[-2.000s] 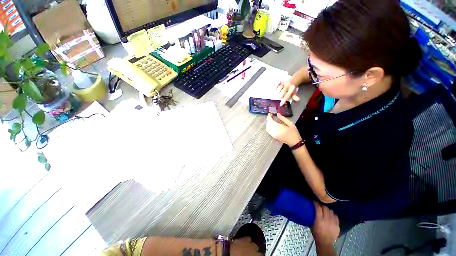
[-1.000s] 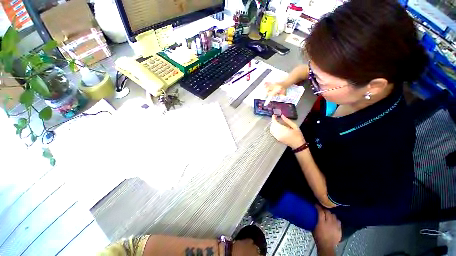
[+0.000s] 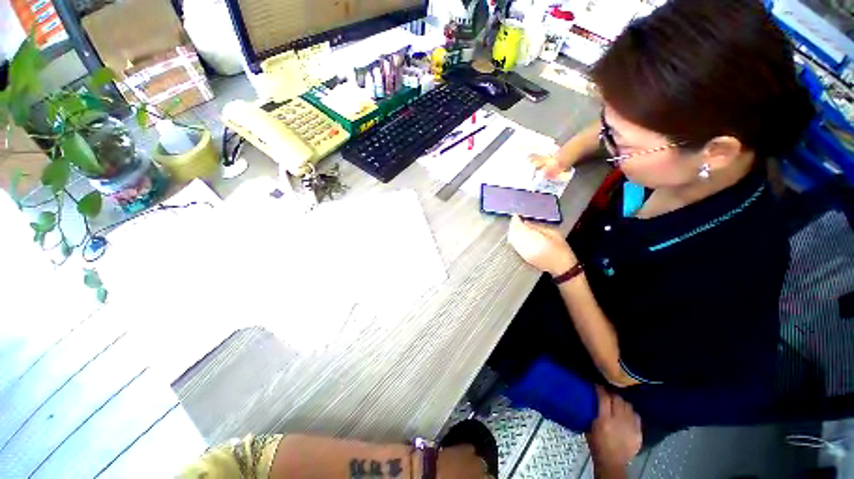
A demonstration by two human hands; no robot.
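A smartphone [image 3: 521,203] with a lit, pale screen lies tilted in a seated person's hand [image 3: 540,245] at the desk edge. The person's other hand [image 3: 552,166] is over white papers [image 3: 496,168] behind it. My left hand [image 3: 465,462] is at the bottom edge, past a tattooed forearm and dark wristband; it is cut off and dark, so its fingers do not show clearly. A hand that appears to be my right [image 3: 616,428] rests against blue cloth [image 3: 554,393] at the bottom right; its grip is unclear.
Overexposed papers [image 3: 309,262] spread across the grey desk [image 3: 375,360]. Behind are a cream telephone [image 3: 290,131], keys [image 3: 323,183], a black keyboard [image 3: 417,131], a green organizer [image 3: 375,109] and a monitor [image 3: 328,21]. A plant [image 3: 70,150] hangs at left. The seated person is at right.
The seated person's far hand has moved off the phone onto the papers. The phone screen has turned from dark to pale. The view has shifted slightly; my hands look unchanged.
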